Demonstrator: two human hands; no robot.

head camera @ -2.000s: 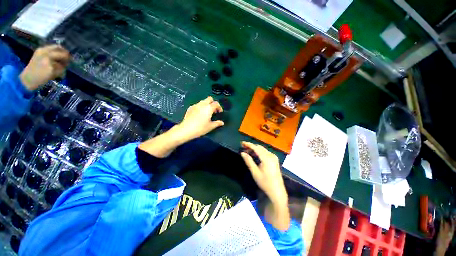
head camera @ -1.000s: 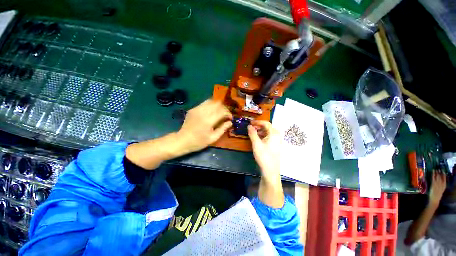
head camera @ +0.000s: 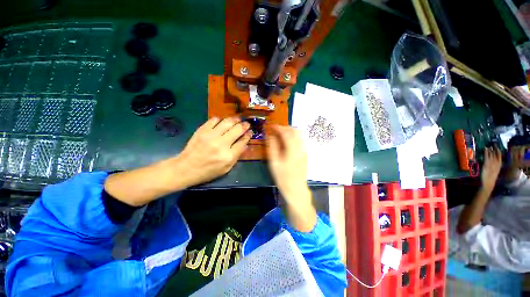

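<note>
The orange-brown hand press point(head camera: 255, 64) stands in front of me, its top cut off by the frame edge. A round black housing point(head camera: 256, 129) sits in the fixture under the ram. My left hand point(head camera: 216, 148) has its fingertips on the left side of the housing. My right hand point(head camera: 286, 156) is at the right of the fixture, somewhat blurred; whether it touches the housing or holds anything is unclear. Several loose black housings point(head camera: 143, 104) lie on the green bench left of the press.
The white paper point(head camera: 340, 159) with a heap of metal parts point(head camera: 321, 129), a pale parts box point(head camera: 376, 116) and a clear bag point(head camera: 419, 75) lie right. A blister tray point(head camera: 46, 110) lies left. A red crate point(head camera: 414, 232) stands below the bench edge. Another person's hand point(head camera: 491, 168) is far right.
My hands moved from the bench edge to the fixture, with the black housing now in it. Since one second ago, my right hand has shifted slightly off the housing. The view has moved closer to the press.
</note>
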